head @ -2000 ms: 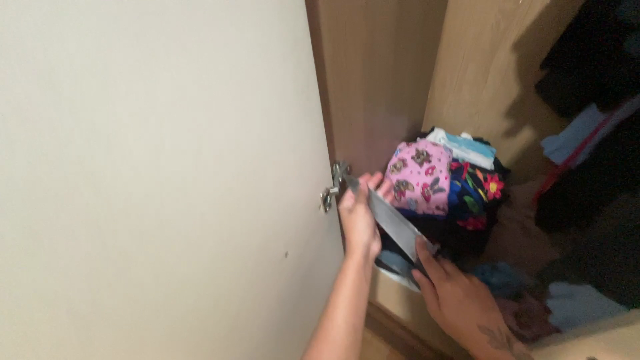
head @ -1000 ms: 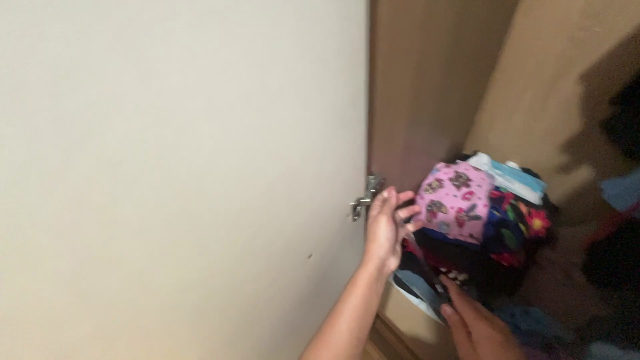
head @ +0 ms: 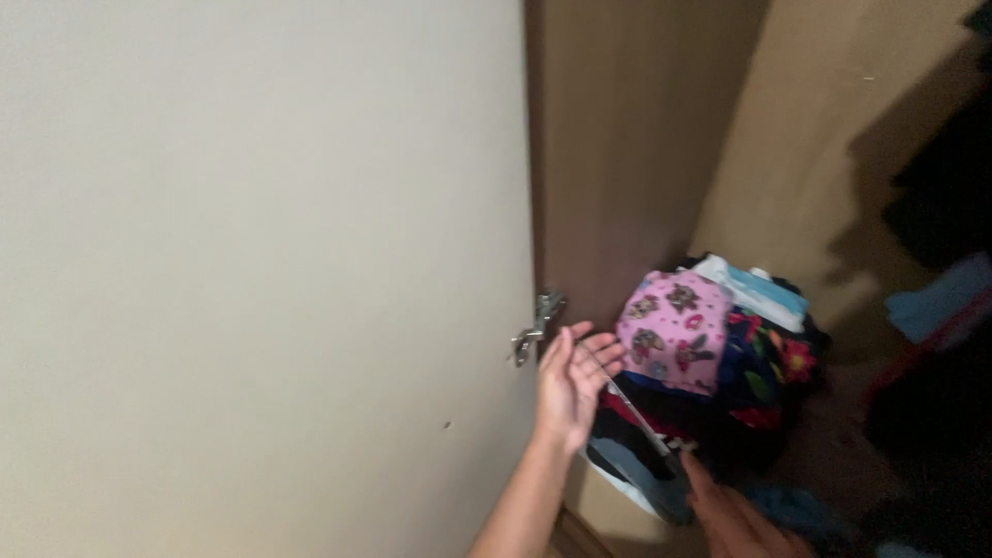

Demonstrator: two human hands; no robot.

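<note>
A cabinet hinge (head: pixel 536 329) of shiny metal joins the pale door (head: pixel 310 271) to the brown wooden side panel (head: pixel 628 139). Just right of it is my left hand (head: pixel 573 387), palm turned up and fingers spread. The thin metal blade (head: pixel 637 417) of what looks like a knife slants from beside those fingers down to my right hand (head: pixel 732 504). My right hand, blurred and cut off by the lower edge, is closed on the dark handle (head: pixel 676 465). Whether the tip touches the left fingers or the hinge cannot be told.
Folded clothes lie inside the wardrobe right beside both hands: a pink printed cloth (head: pixel 674 329), a floral dark one (head: pixel 767 364) and a white-and-blue one (head: pixel 759 294). Dark garments (head: pixel 945 178) fill the right side. A small hole or mark (head: pixel 447 425) shows on the door.
The blade showed its broad flat side two seconds ago and now appears nearly edge-on. My left fingers, closed around its far end then, have spread apart. The view has shifted.
</note>
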